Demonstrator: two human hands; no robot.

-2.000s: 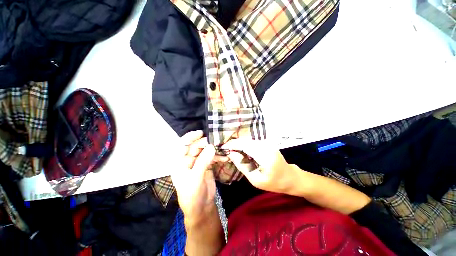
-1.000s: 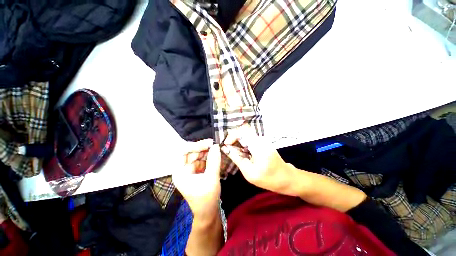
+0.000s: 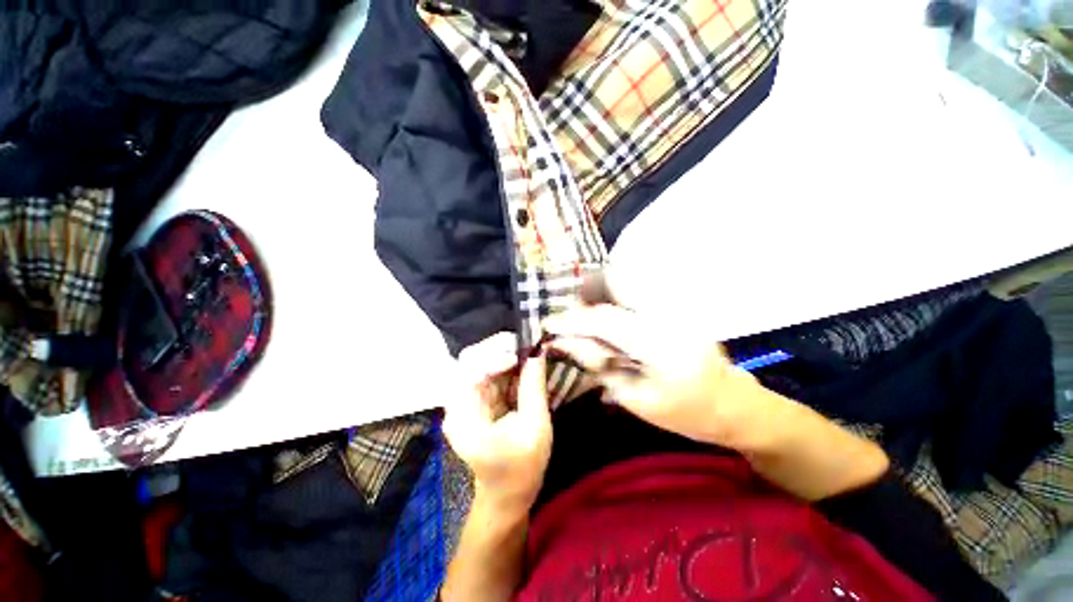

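Note:
The black jacket (image 3: 430,200) lies over the table with its beige check lining (image 3: 671,82) showing. Its check placket (image 3: 530,171) runs towards me along the dark edge. Two dark buttons show on it, one of them at mid-strip (image 3: 521,219). My left hand (image 3: 500,412) pinches the near end of the placket between thumb and fingers. My right hand (image 3: 659,370) is close beside it at the same spot, slightly blurred, fingertips together at the cloth. Whether it holds a needle or thread cannot be made out.
A round-ended dark red tray (image 3: 224,341) with small dark items and a black object stands at the left of the white table (image 3: 330,353). Dark quilted garments (image 3: 212,47) lie at the upper left. More check and black garments (image 3: 965,388) hang below the table's edge.
Both hands and the near end of the placket have shifted a little to the right. My right hand has turned slightly and blurs. The upper part of the jacket has moved slightly down.

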